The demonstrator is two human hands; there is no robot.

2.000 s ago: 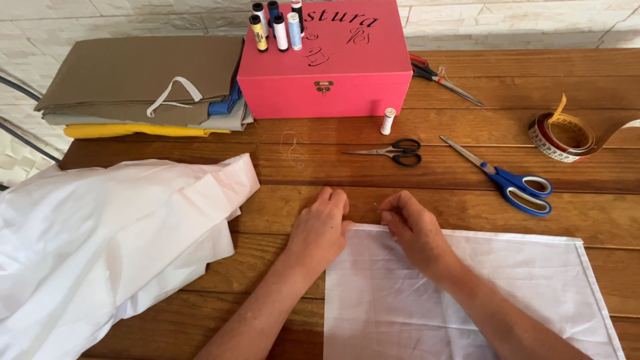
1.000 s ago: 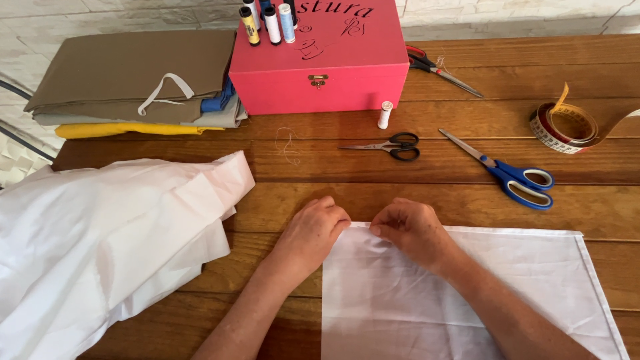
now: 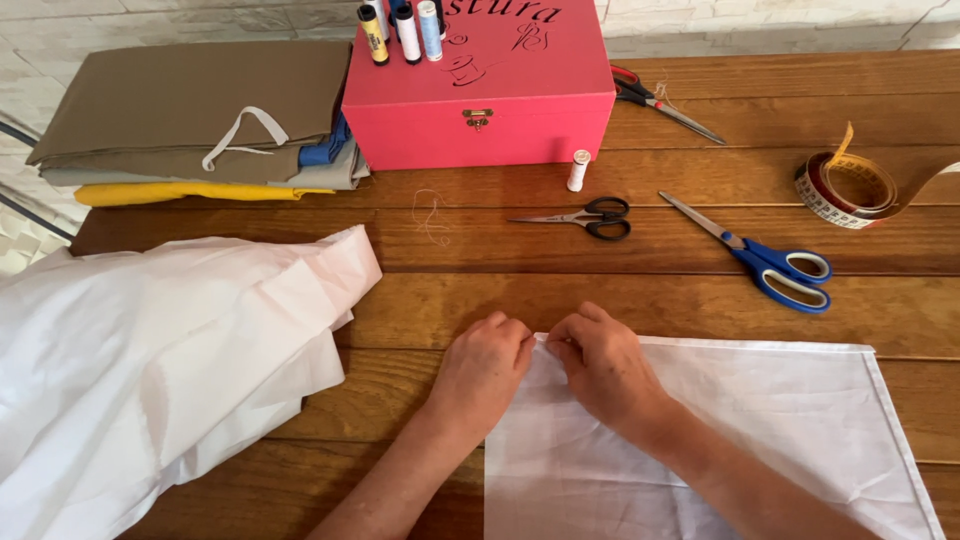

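Note:
A white fabric piece (image 3: 757, 420) with folded edges along its top and right side lies flat on the wooden table. My left hand (image 3: 487, 364) pinches its top left corner between thumb and fingers. Close beside it, my right hand (image 3: 604, 360) pinches the same folded top edge with curled fingers; whether it also holds a needle or thread cannot be seen. Beyond the hands lie small black-handled scissors (image 3: 585, 218) and larger blue-handled scissors (image 3: 765, 259). A white thread spool (image 3: 577, 171) stands upright near them, and a loose thread (image 3: 430, 219) lies to their left.
Bunched white fabric (image 3: 187, 337) covers the left side. Folded fabrics (image 3: 202, 90) are stacked behind it, beside a pink sewing box (image 3: 420, 135) with several thread spools (image 3: 409, 34) on top. Red-and-black scissors (image 3: 660, 105) and a coiled tape measure (image 3: 840, 199) lie at the back and right.
My right hand was lifted slightly with raised fingertips two seconds ago; it has come down onto the fabric edge, close to my left hand. My left hand stays at the corner.

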